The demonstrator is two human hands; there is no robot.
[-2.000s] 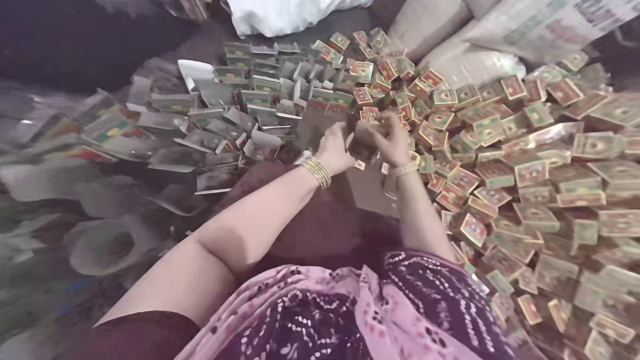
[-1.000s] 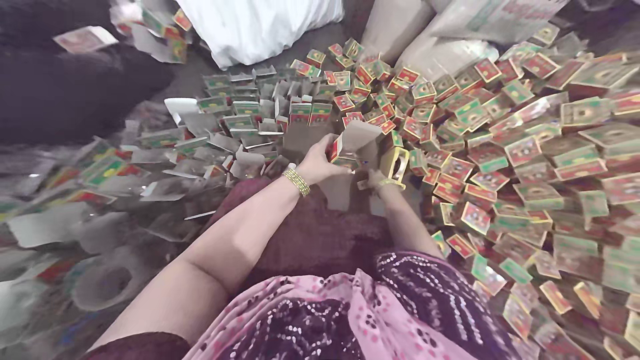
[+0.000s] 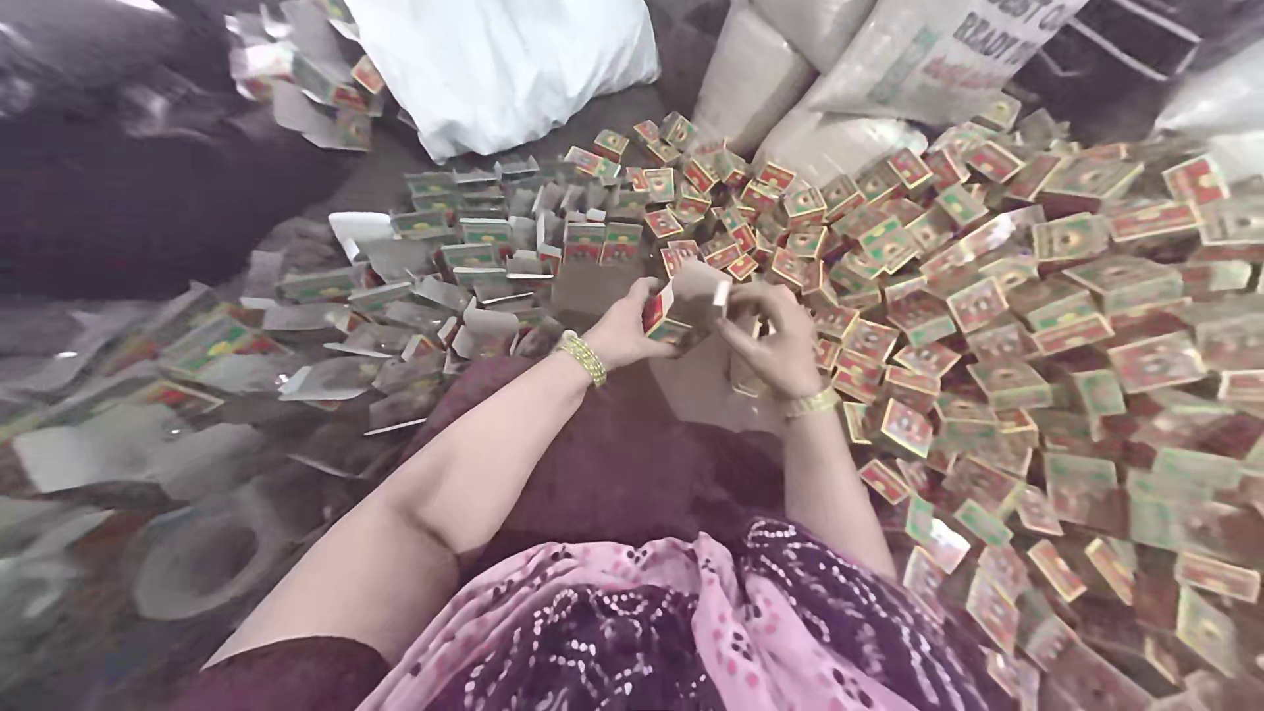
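My left hand (image 3: 632, 331), with yellow bangles at its wrist, holds a small red and green printed cardboard box (image 3: 667, 318) whose pale flap stands up. Close on its right, my right hand (image 3: 778, 341) has its fingertips at the flap's edge; whether they grip it is too blurred to tell. A brown board (image 3: 691, 385) lies beneath both hands. To the left sit many open-flapped cartons (image 3: 484, 232) with grey insides. On the right spreads a large heap of closed red and green boxes (image 3: 978, 306).
A white sack (image 3: 504, 69) lies at the top, left of the middle. Filled pale sacks (image 3: 755, 84), one bearing print, stand behind the closed boxes. A round ring-shaped thing (image 3: 202, 558) is at the lower left, blurred. More cartons (image 3: 326, 79) lie at the upper left.
Two seconds ago my hands were close together. One second ago my left hand held the flapped box, with my right hand lower beside it; now my right hand is up at the flap.
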